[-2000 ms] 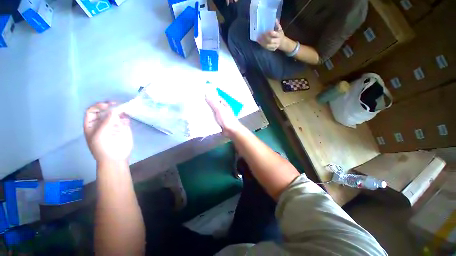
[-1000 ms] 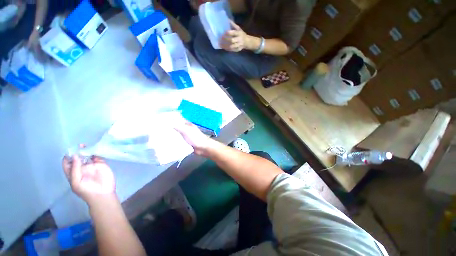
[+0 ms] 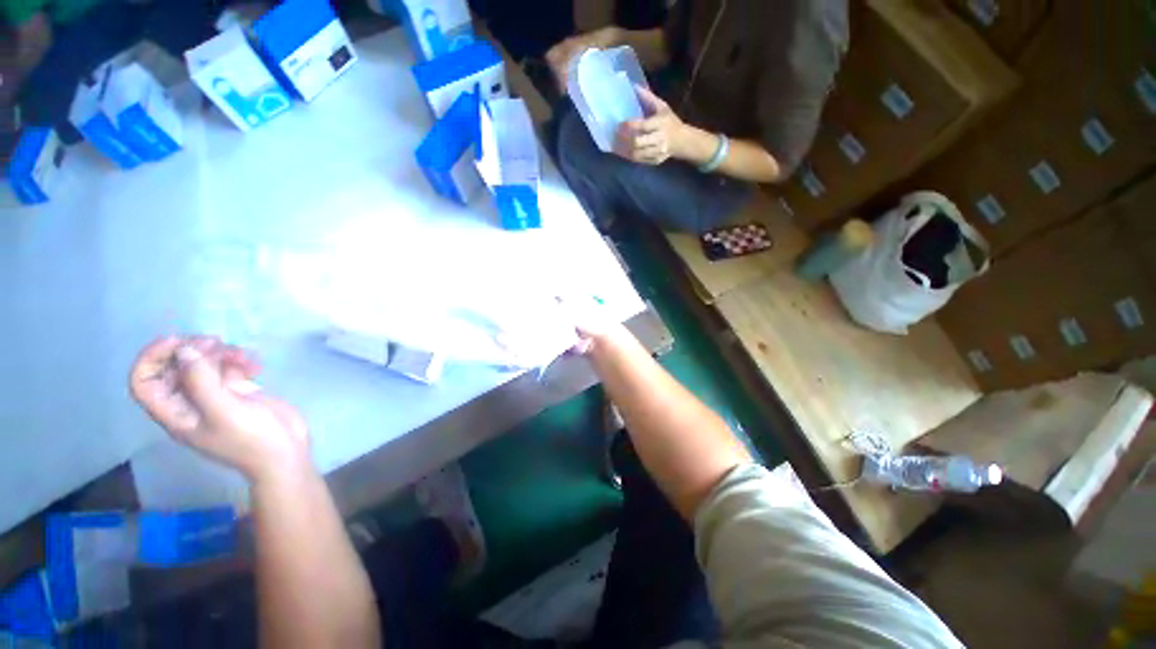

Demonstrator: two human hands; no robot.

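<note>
My left hand (image 3: 197, 387) is at the left above the white bench, its fingers loosely curled, with nothing visible in it. My right hand (image 3: 583, 340) is over the bench's front right edge, its fingers mostly lost in glare; I cannot tell what it holds. Beside it is a pale, bleached shape (image 3: 488, 332) with a thin strip hanging at its end. A small white box-like piece (image 3: 412, 361) lies near the bench's front edge between my hands. A faint see-through shape, perhaps a clear bag (image 3: 235, 285), shows above my left hand.
Blue and white cartons (image 3: 513, 159) stand along the bench's (image 3: 76, 380) far side, more at lower left (image 3: 95, 564). A seated person (image 3: 729, 114) holds an open white box (image 3: 606, 95). At right are a checkered phone (image 3: 737, 241), white bag (image 3: 887, 285), water bottle (image 3: 938, 473) and brown cartons (image 3: 862, 127).
My left hand has come away from the crumpled white material it pinched. The blue-green box beside my right hand no longer shows. The view has shifted, showing more far-side cartons than two seconds ago.
</note>
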